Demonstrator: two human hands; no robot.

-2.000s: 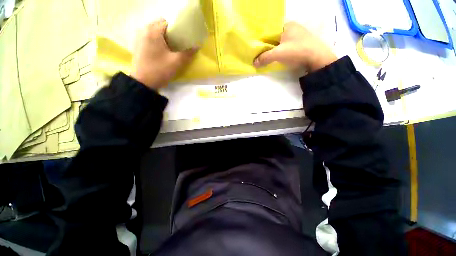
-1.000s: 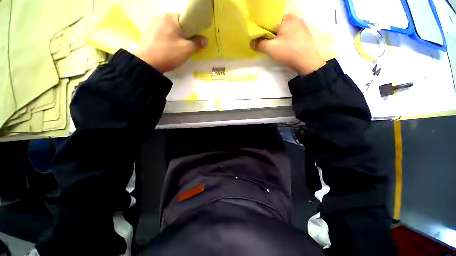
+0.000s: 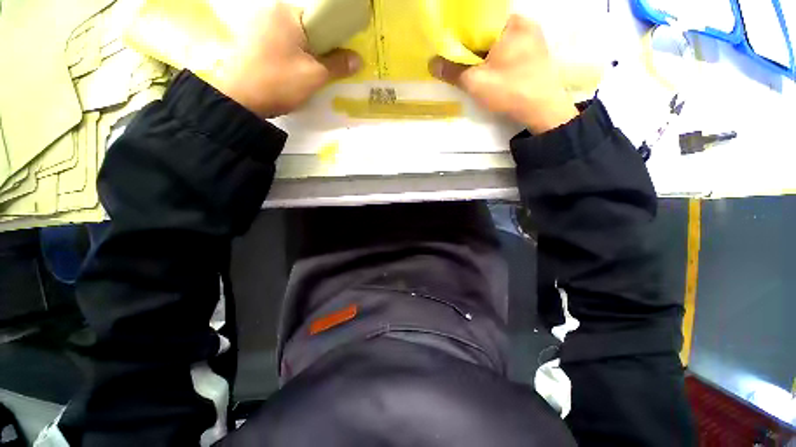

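The garment panel (image 3: 401, 44) looks bright yellow and lies at the top middle, cut off by the upper edge. Its centre seam (image 3: 380, 39) runs up between my hands. My left hand (image 3: 284, 65) grips the panel on the left, where a khaki fold shows beside the thumb. My right hand (image 3: 515, 74) grips a raised fold of the panel on the right. Both thumbs point inward near the panel's lower edge. Just below that edge are a small dark printed mark (image 3: 382, 95) and a yellow tape strip (image 3: 397, 109) on the white surface.
Stacked cut panels (image 3: 39, 105) lie at the left. Blue embroidery frames (image 3: 698, 26) are at the top right. A pale tape roll (image 3: 668, 44) is beside them, washed out. Thread snips (image 3: 675, 106) and a small dark brush (image 3: 707, 140) lie at the right. The table edge (image 3: 393, 186) runs before me.
Both hands have drawn the panel slightly up, away from the table's front edge, and more of the tape strip shows below it. The view has also shifted.
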